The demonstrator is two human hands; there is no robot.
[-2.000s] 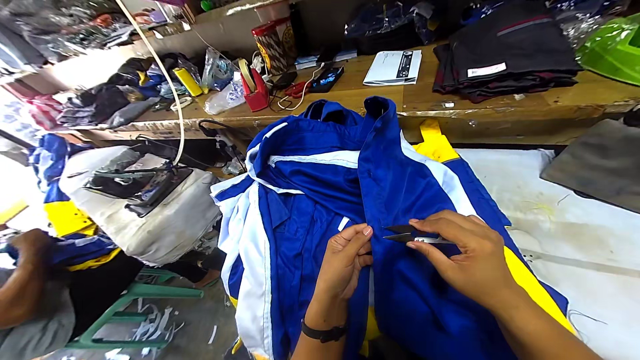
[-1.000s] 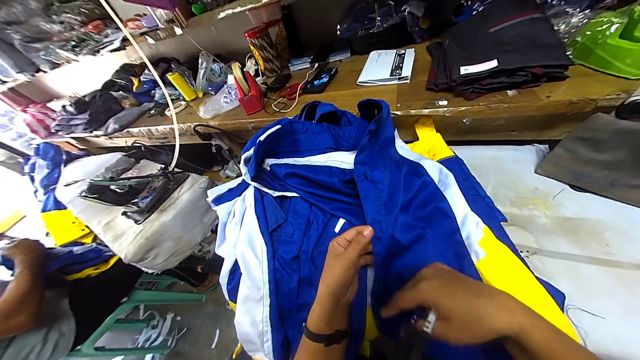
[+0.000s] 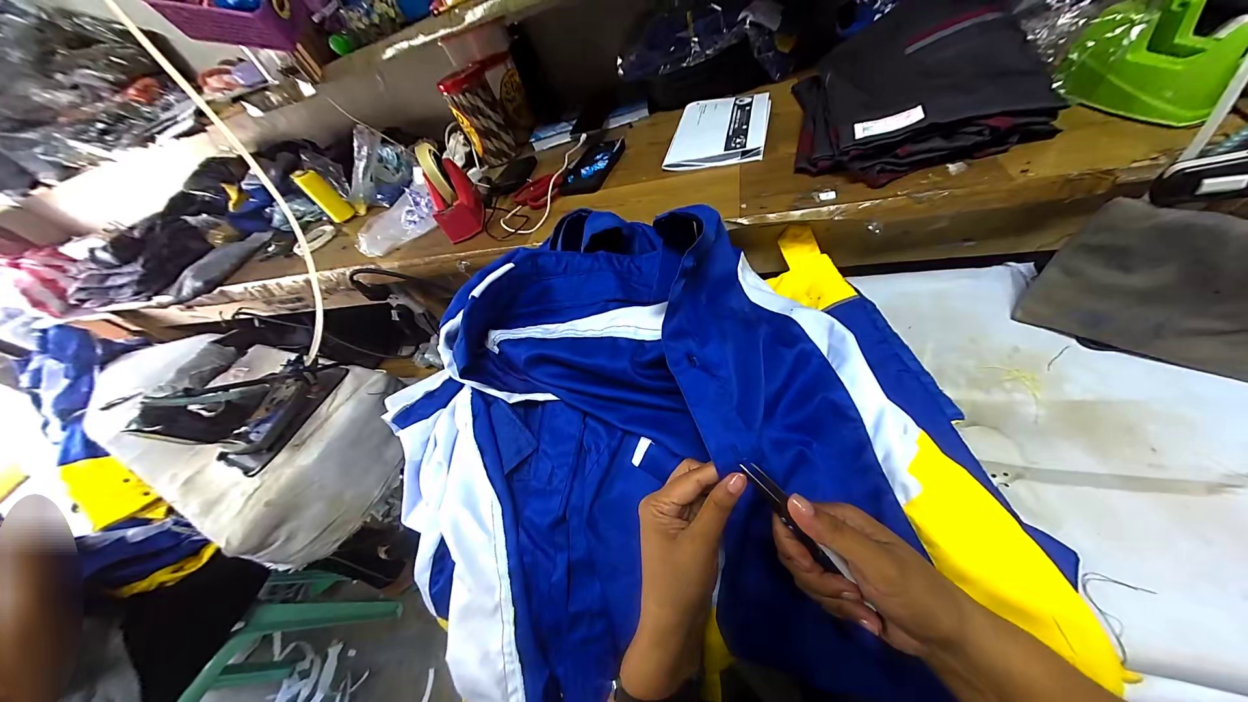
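A blue jacket with white and yellow panels (image 3: 809,390) lies spread over the work surface, its collar toward the shelf. My left hand (image 3: 687,546) pinches the edge of its front placket between thumb and fingers. In my right hand (image 3: 858,575) is a pair of small dark thread snips (image 3: 795,517), its pointed tips beside my left fingertips at the placket edge. A white strip (image 3: 641,451) shows on the blue cloth just left of my left hand. My right palm hides part of the snips.
Along the wooden shelf (image 3: 624,210) are a red tape dispenser (image 3: 455,205), a phone (image 3: 593,166), a white booklet (image 3: 719,132) and folded dark garments (image 3: 926,88). An iron (image 3: 283,414) rests on a padded cloth at left. Another person's arm (image 3: 39,595) is at the far left.
My right hand went down and toward me with the snips, then came back up beside my left hand. My left hand stays at the placket edge.
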